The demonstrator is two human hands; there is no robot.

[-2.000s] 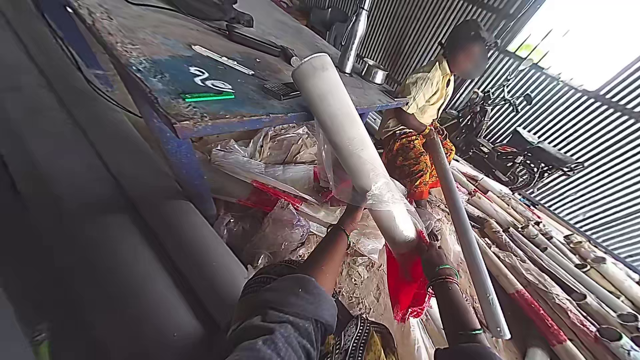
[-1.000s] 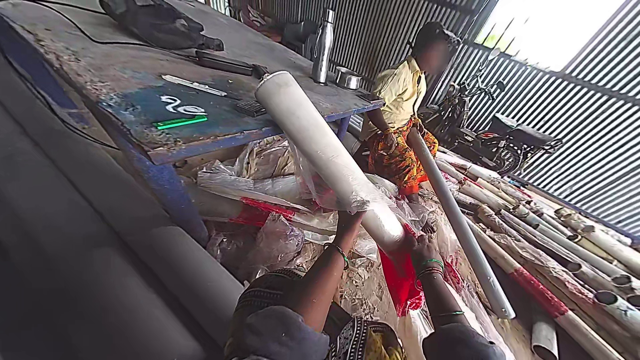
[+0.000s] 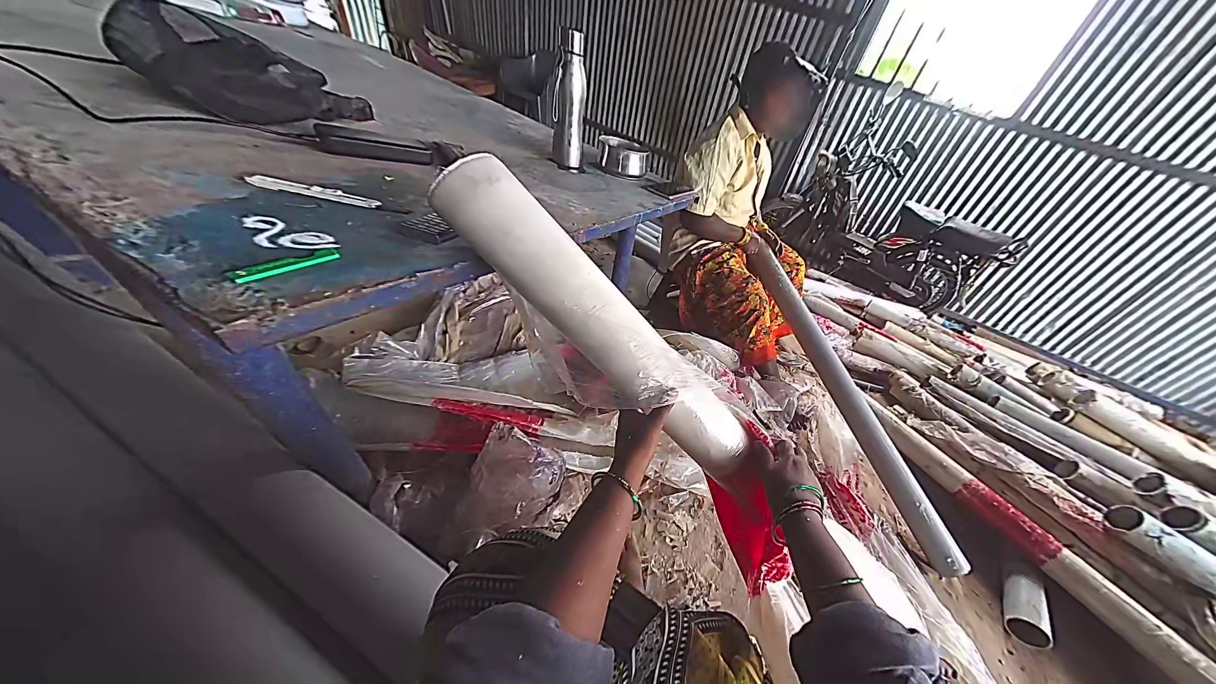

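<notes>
A thick white roll or tube (image 3: 570, 285) slants across the middle, its upper end beside the table edge. Clear plastic film (image 3: 655, 380) wraps part of it, and red-printed plastic (image 3: 746, 532) hangs at its lower end. My left hand (image 3: 646, 423) supports the tube from its near side, the fingers mostly hidden under it and the film. My right hand (image 3: 784, 470) grips the red plastic at the lower end. Beyond, a seated person (image 3: 727, 199) holds a thinner grey tube (image 3: 845, 389) slanting down to the floor.
A blue-framed table (image 3: 399, 285) at left bears a steel bottle (image 3: 570, 100), a steel pot (image 3: 623, 157), a black bag (image 3: 228, 71), a green strip (image 3: 285, 266) and a white cutter-like tool (image 3: 312, 191). Many long tubes (image 3: 1007, 541) lie at right, near a motorcycle (image 3: 912, 247). Crumpled plastic (image 3: 513, 475) covers the floor.
My left hand has moved from the tube's lower part up along it, near the film's edge. My right hand stays at the lower end.
</notes>
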